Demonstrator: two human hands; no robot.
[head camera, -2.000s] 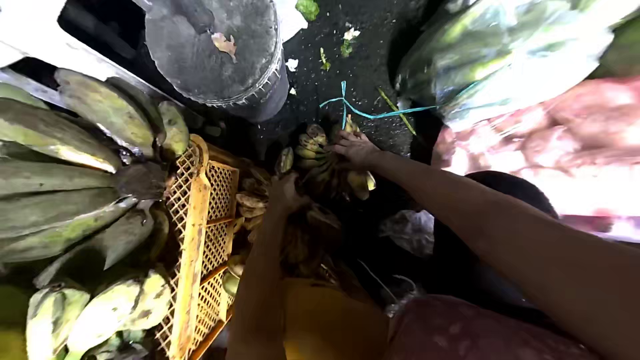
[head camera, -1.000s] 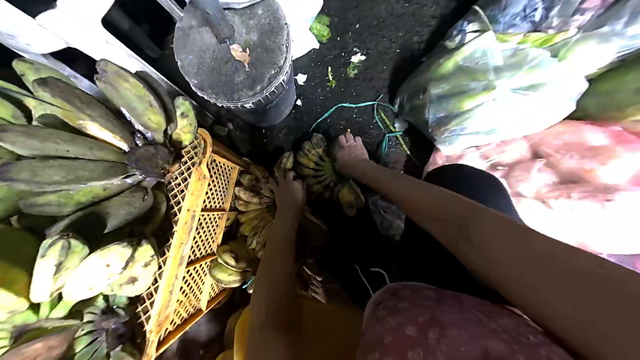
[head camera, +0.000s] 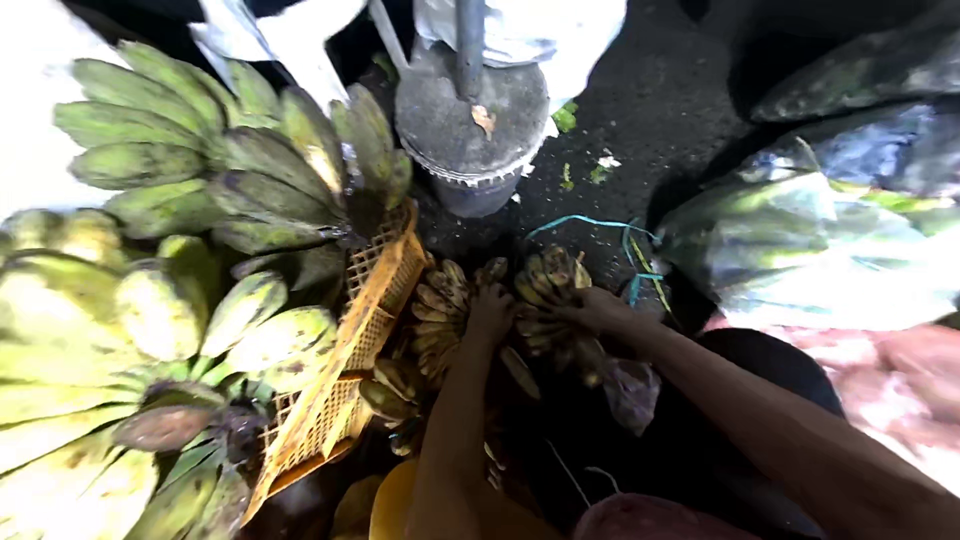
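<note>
Low in front of me, my right hand (head camera: 596, 309) grips a bunch of small bananas (head camera: 551, 281) from its right side, fingers spread over the fruit. My left hand (head camera: 491, 306) lies on the right edge of another bunch of small bananas (head camera: 437, 315), just left of the first; its fingertips are dark, and whether it grips cannot be told. Below, more bananas (head camera: 391, 390) lie against the yellow plastic crate (head camera: 364, 337). A small clear plastic bag (head camera: 631, 394) is under my right wrist.
Large green banana bunches (head camera: 277, 172) and paler ones (head camera: 67, 352) fill the left. A lidded bucket (head camera: 472, 127) stands ahead. Teal twine (head camera: 581, 219) lies on the dark ground. Plastic bags of green produce (head camera: 810, 240) and a pinkish bag (head camera: 885, 375) are at right.
The view has shifted, showing more of the green bananas at left. Both hands remain at the small banana bunches; the right-hand bunch sits more upright than two seconds ago.
</note>
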